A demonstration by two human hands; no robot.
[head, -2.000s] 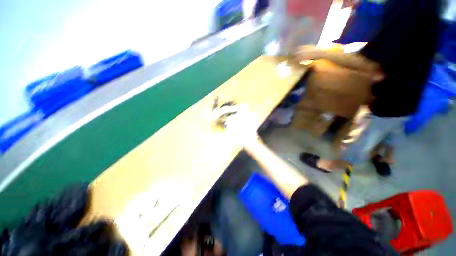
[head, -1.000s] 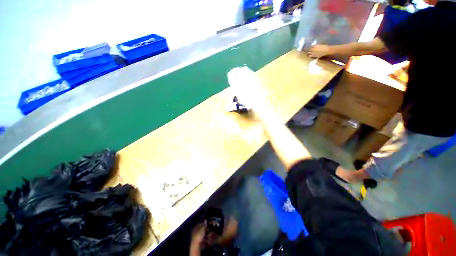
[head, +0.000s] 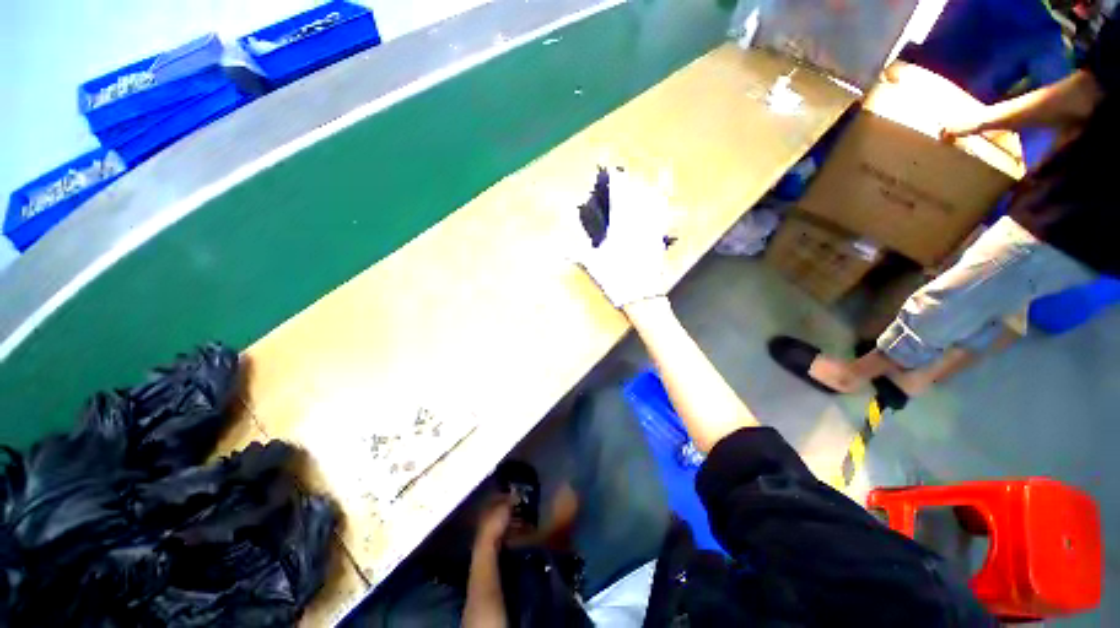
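Observation:
My right hand (head: 629, 239), in a white glove, reaches out over the tan bench (head: 491, 276). A small black piece (head: 596, 209) shows at the glove's left side, and a dark bit shows at its right edge. Glare hides the fingers, so I cannot tell whether they grip it. My left hand (head: 494, 521), bare, is low by my lap, below the bench's near edge, with its fingers around a small black piece (head: 522, 488). A large glossy black pile (head: 160, 491) lies on the bench at the lower left.
A pale speckled patch (head: 418, 448) lies near the bench edge. A green belt (head: 307, 252) runs behind, with blue bins (head: 154, 92) beyond. A blue bin (head: 673, 448) stands under my right arm. Cartons (head: 927, 190), a standing person (head: 1056, 160) and a red stool (head: 1007, 534) are at right.
The view has shifted and steadied. My gloved hand has come down from above the bench towards the small black pieces. The standing person's arm has drawn back from the bench to the carton.

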